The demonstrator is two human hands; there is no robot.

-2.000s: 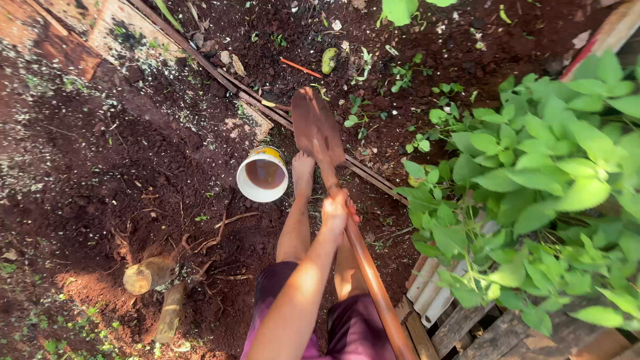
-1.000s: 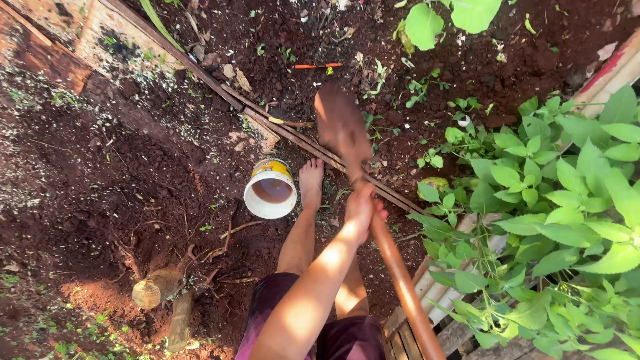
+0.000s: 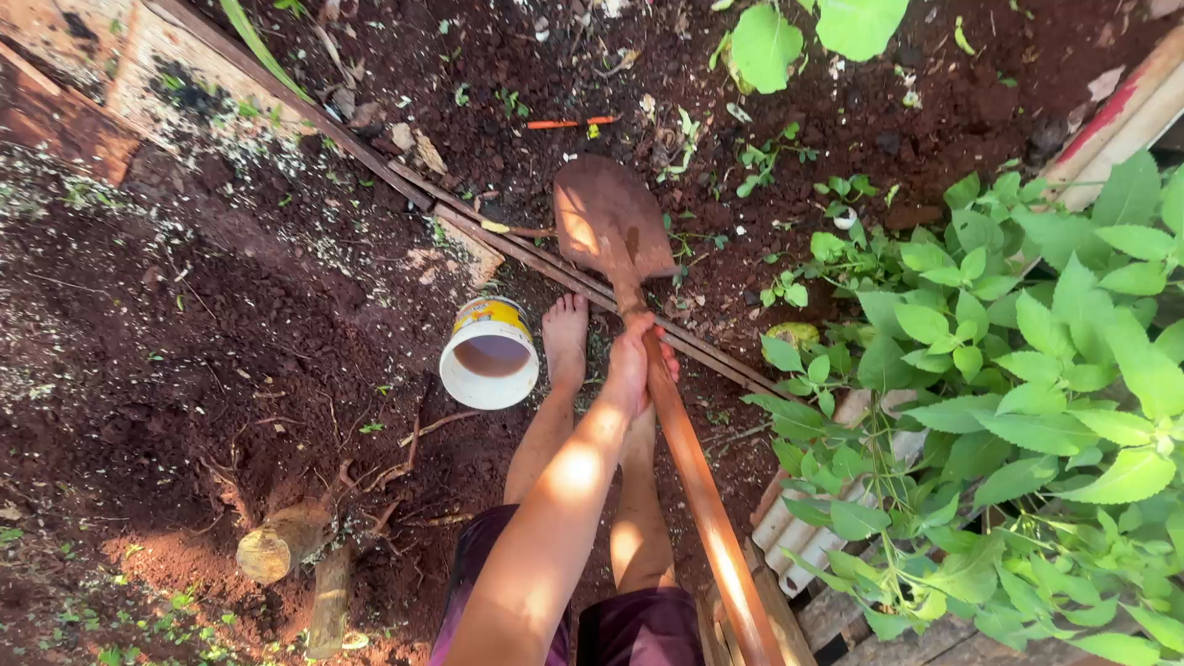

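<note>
My left hand (image 3: 643,365) is closed around the wooden shaft (image 3: 708,499) of a shovel, just below its metal socket. The rusty, rounded blade (image 3: 610,217) points away from me, over dark soil past two thin wooden strips (image 3: 546,264). From my hand the shaft slants down to the bottom edge, where its end is out of view. My right hand does not show. Left of my bare foot (image 3: 565,338) a white plastic bucket (image 3: 488,365) with a yellow label leans toward me, brownish liquid inside.
Cut stumps (image 3: 282,541) with exposed roots stand at lower left. Leafy green plants (image 3: 1008,416) spread over corrugated sheets (image 3: 814,536) and boards at right. An orange stick (image 3: 572,122) lies beyond the blade. A yellow-green round object (image 3: 789,340) rests beside the plants.
The green roundish object seen beside the orange stick two seconds ago no longer shows there. My left hand keeps its hold on the shaft.
</note>
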